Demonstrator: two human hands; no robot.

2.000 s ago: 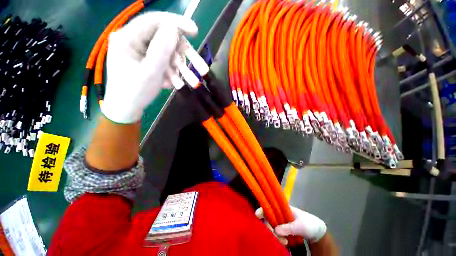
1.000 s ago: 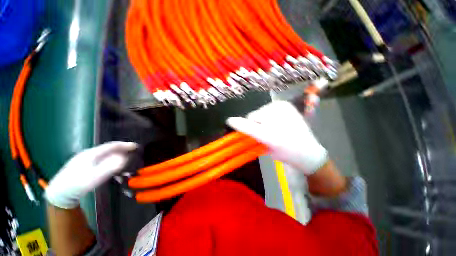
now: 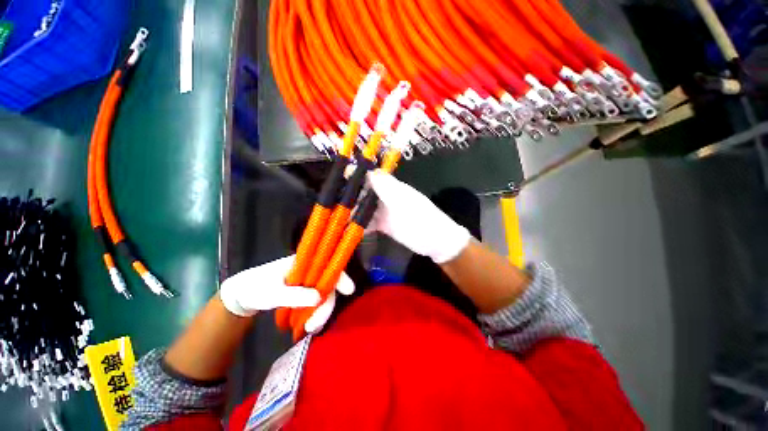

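Note:
Three orange high-voltage cables [image 3: 313, 244] are held together in front of my chest, slanting up to the right. Their upper ends have black heat-shrink tubes, short orange pieces and silver cable lugs [image 3: 365, 97] that overlap the cable row in view. My left hand [image 3: 274, 288], in a white glove, is closed around the lower part of the bundle. My right hand [image 3: 417, 217], also gloved, holds the bundle at the black tubes. The lower ends are hidden near my ID badge [image 3: 282, 383].
Many orange cables with red tubes [image 3: 438, 50] lie in a row on the dark cart. Two cables [image 3: 103, 160] lie on the green bench [image 3: 168, 168], with a blue bin [image 3: 72, 50], black leads [image 3: 38, 278] and a yellow sign [image 3: 112, 379].
The bundle has turned from nearly level to steeply upright, lugs up. My left hand has moved right onto the cables, and my right hand has moved left to the black tubes.

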